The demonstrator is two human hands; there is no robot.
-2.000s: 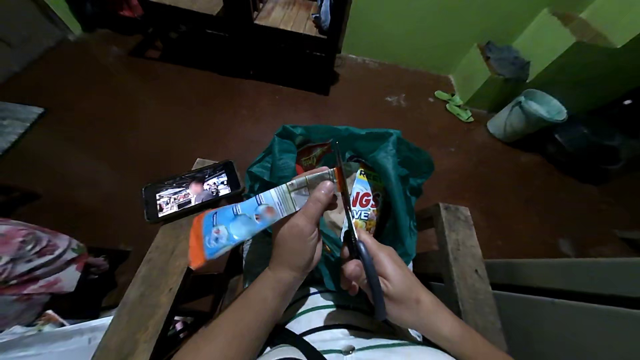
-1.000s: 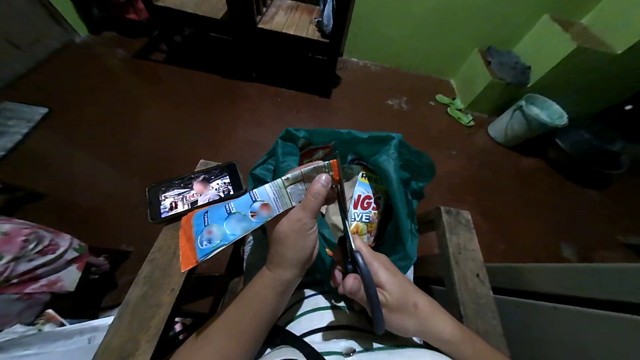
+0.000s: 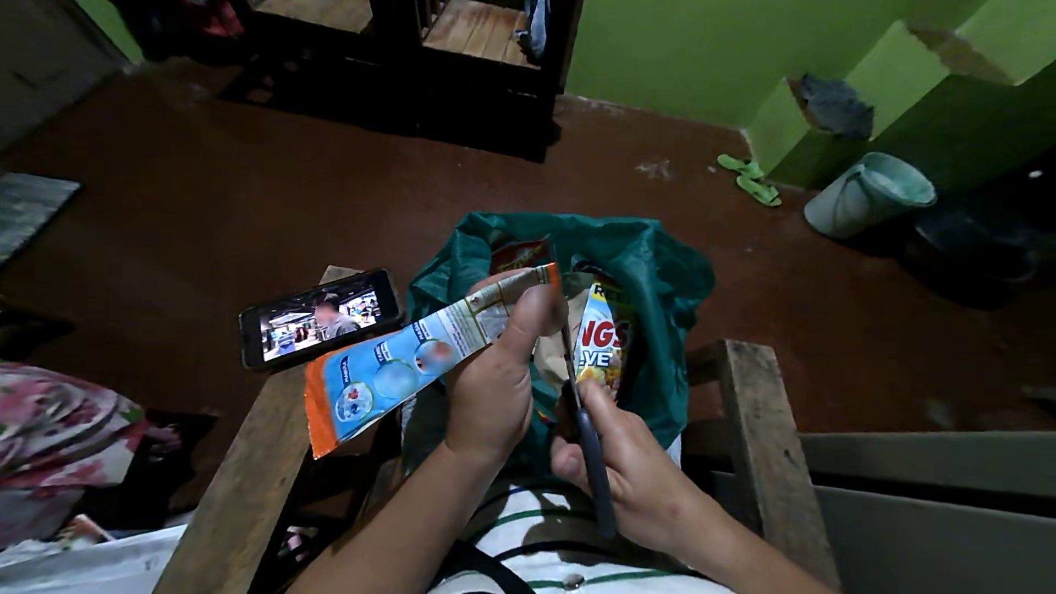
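My left hand [image 3: 495, 379] grips a long blue and orange printed plastic packet [image 3: 392, 367] near its upper right end, the thumb on top. The packet slants down to the left. In my right hand [image 3: 623, 462] are dark-handled scissors [image 3: 590, 454], their narrow blades pointing up beside the packet's right end; how far the blades are apart I cannot tell. Beneath both hands lies an open green fabric bag [image 3: 668, 272] holding printed wrappers, among them a bright packet piece [image 3: 601, 342] with red lettering.
A smartphone [image 3: 326, 318] showing a video rests on the left wooden rail [image 3: 247, 487]. Another wooden rail [image 3: 767, 445] stands at right. Farther off are a bucket [image 3: 870, 198], green slippers [image 3: 751, 179] and a dark wooden furniture piece [image 3: 478, 66]. Floral cloth [image 3: 62, 429] lies at left.
My left hand has shifted slightly on the packet, and its thumb now covers more of the right end. The scissors remain in my right hand.
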